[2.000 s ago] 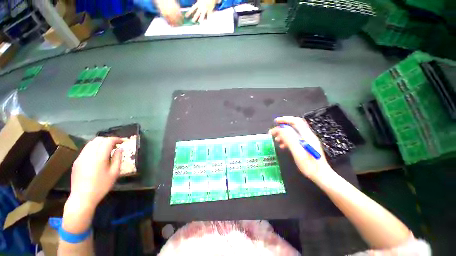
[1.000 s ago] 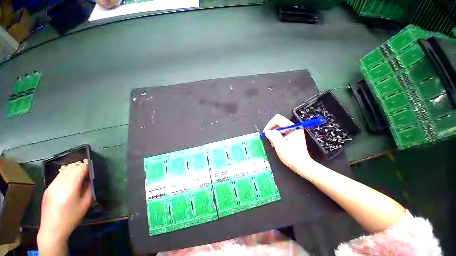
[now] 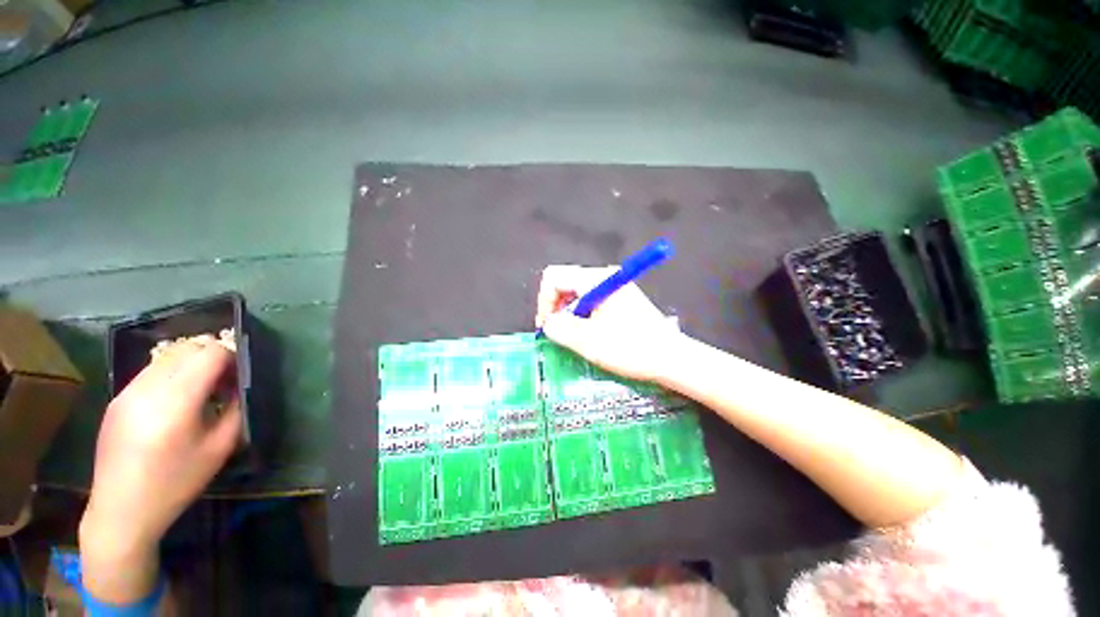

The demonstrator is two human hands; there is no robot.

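Two green PCB panels lie side by side on the black work mat: the left panel [image 3: 464, 482] and the right panel [image 3: 621, 464]. My right hand [image 3: 603, 319] holds a blue pen [image 3: 627, 275], its tip at the upper edge of the panels near their seam. My left hand [image 3: 163, 434] is in the left parts bin [image 3: 245, 362], over the cream-white pieces [image 3: 193, 342]. Its fingertips are hidden, so whether it grips a piece cannot be seen.
The black mat [image 3: 483, 217] lies under the panels. The right parts bin [image 3: 844, 316] holds dark glinting parts. Stacked green panels [image 3: 1019, 265] stand at the far right beside a black tray piece [image 3: 947, 283]. A small panel [image 3: 51, 151] lies far left. A cardboard box [image 3: 30, 410] is at the left edge.
My right hand with the pen has moved left from the panels' upper right corner to near the seam. My left hand stays at the left bin. The camera view has shifted and turned slightly.
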